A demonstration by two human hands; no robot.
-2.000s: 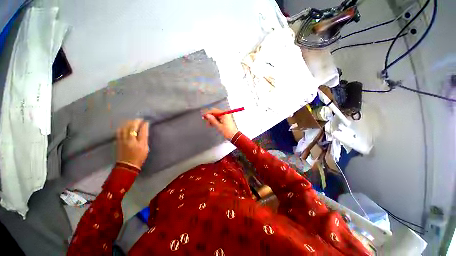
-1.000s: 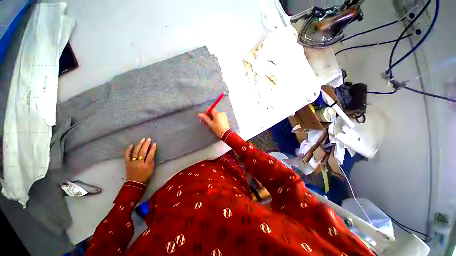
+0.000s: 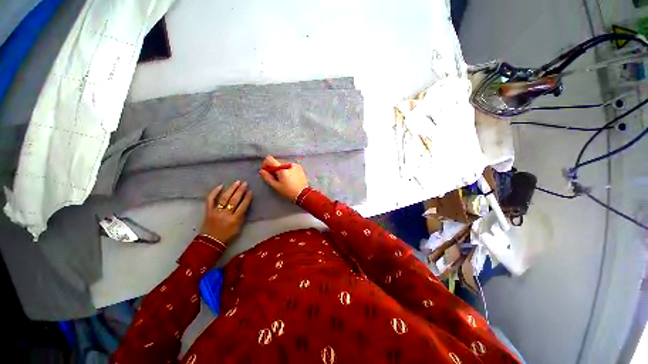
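Note:
A grey cut panel (image 3: pixel 298 121) lies flat on the white table, with a dark crease or edge running along its length. My right hand (image 3: pixel 284 178) holds a red pen (image 3: pixel 278 168) on the panel near that line, close to the panel's middle. The pen's tip is too small to tell whether it touches the cloth. My left hand (image 3: pixel 228 210) lies flat, palm down, on the panel's near edge, fingers slightly apart, with a ring on one finger. It holds nothing.
A white pattern piece (image 3: pixel 78 121) lies at the left over more grey cloth (image 3: pixel 53 263). Thread snips (image 3: pixel 128 229) lie near the table's front edge. A black phone (image 3: pixel 156 40) is at the back left. Cream scraps (image 3: pixel 419 135) lie right. An iron (image 3: pixel 508 90) stands at the far right, above cartons (image 3: pixel 447 206).
The view has turned, so the table appears rotated. My right hand has moved left along the panel with the pen, now held flatter. My left hand has come closer to it, on the near edge.

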